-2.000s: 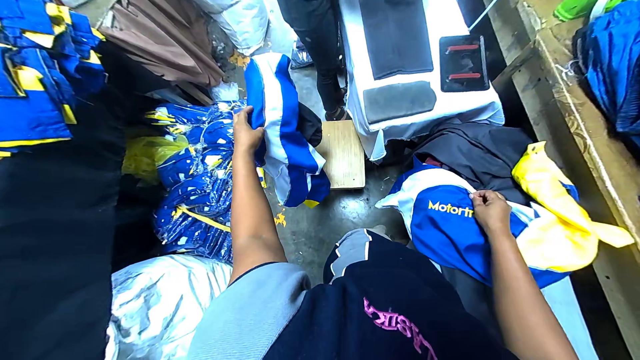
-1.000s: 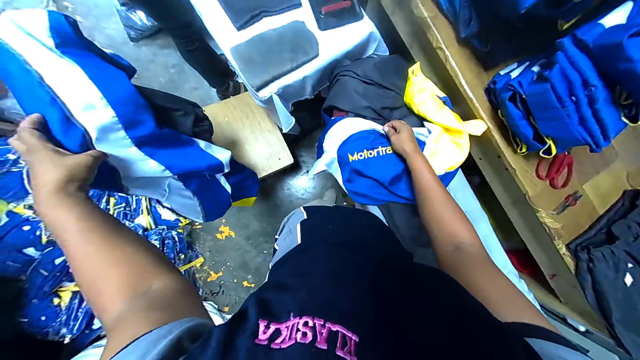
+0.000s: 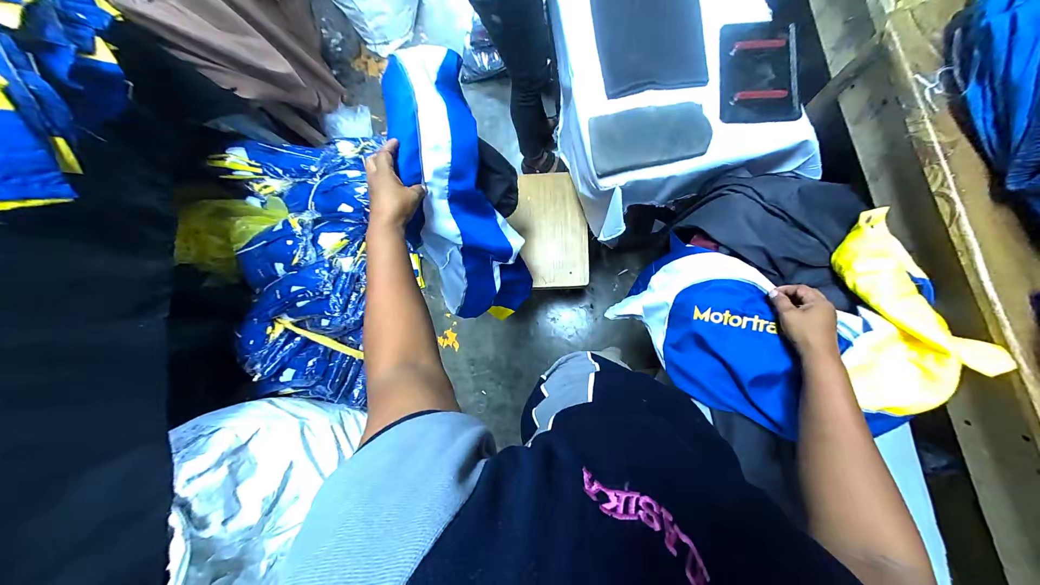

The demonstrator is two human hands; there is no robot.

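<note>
My left hand [image 3: 392,188] grips the edge of a blue and white striped garment [image 3: 439,146], which hangs in folds over the floor beside a wooden board. Dark cloth shows behind it. At the right, my right hand [image 3: 804,318] pinches the upper edge of a blue and white fabric piece [image 3: 723,349] that bears yellow lettering. This piece lies over dark grey cloth [image 3: 772,219], and a yellow cloth [image 3: 902,325] lies against its right side. My fingertips partly cover the end of the lettering.
Plastic-wrapped blue garments [image 3: 305,276] are stacked at left, above a white sack [image 3: 252,479]. A white-covered table [image 3: 650,175] bears dark flat pads. The wooden board [image 3: 552,231] stands low near the middle. Behind it is a person's leg [image 3: 528,89]. A wooden shelf edge [image 3: 934,146] runs along the right.
The view has swung right and then back left. Both hands keep their holds on the same cloths; little else has plainly changed.
</note>
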